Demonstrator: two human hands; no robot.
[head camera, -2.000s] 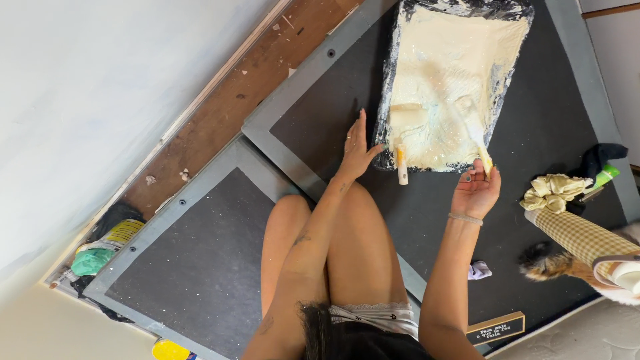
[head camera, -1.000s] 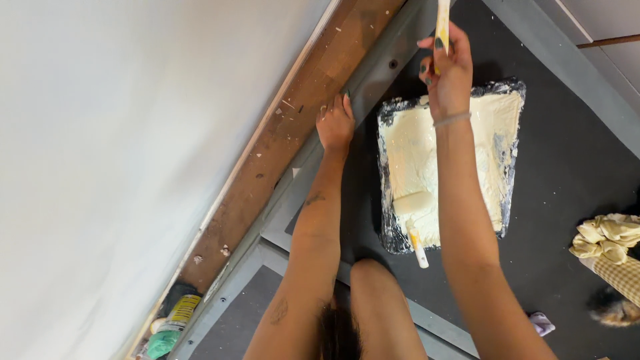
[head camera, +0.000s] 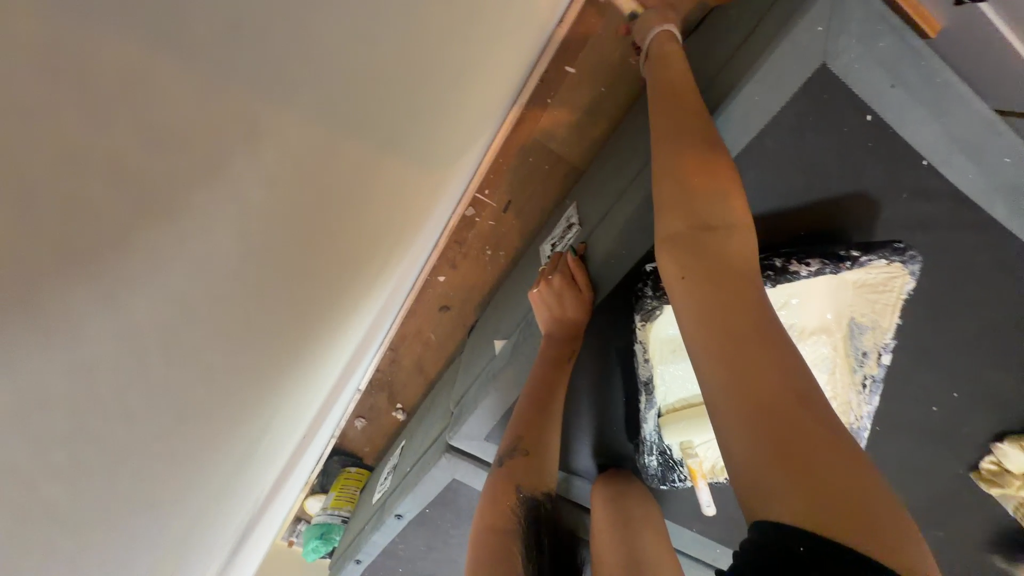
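My right hand (head camera: 652, 22) is at the top edge of the view, closed around the pale handle of a paintbrush (head camera: 626, 8); the bristle end is out of view. My left hand (head camera: 562, 294) rests with bent fingers on the grey fabric side of the bed base, beside a printed label (head camera: 560, 234), and holds nothing that I can see. Partly behind my right arm lies a black-lined paint tray (head camera: 900, 264) coated with cream paint (head camera: 836, 320). In it sits a cream-coated roller (head camera: 680, 420), and a small handle (head camera: 699, 480) with orange marks sticks out over its near edge.
A pale wall (head camera: 240, 200) runs along the left, with a paint-spotted wooden floor strip (head camera: 480, 240) between it and the grey-edged bed base (head camera: 864, 160). A yellow-labelled container (head camera: 346, 488) and green plastic (head camera: 322, 542) are wedged at lower left. Crumpled beige cloth (head camera: 1004, 472) lies at right.
My right hand has moved from the tray, up and away, carrying the brush towards the wall side. My left hand has left the tray's side for the bed base's edge. The view has shifted towards the wall.
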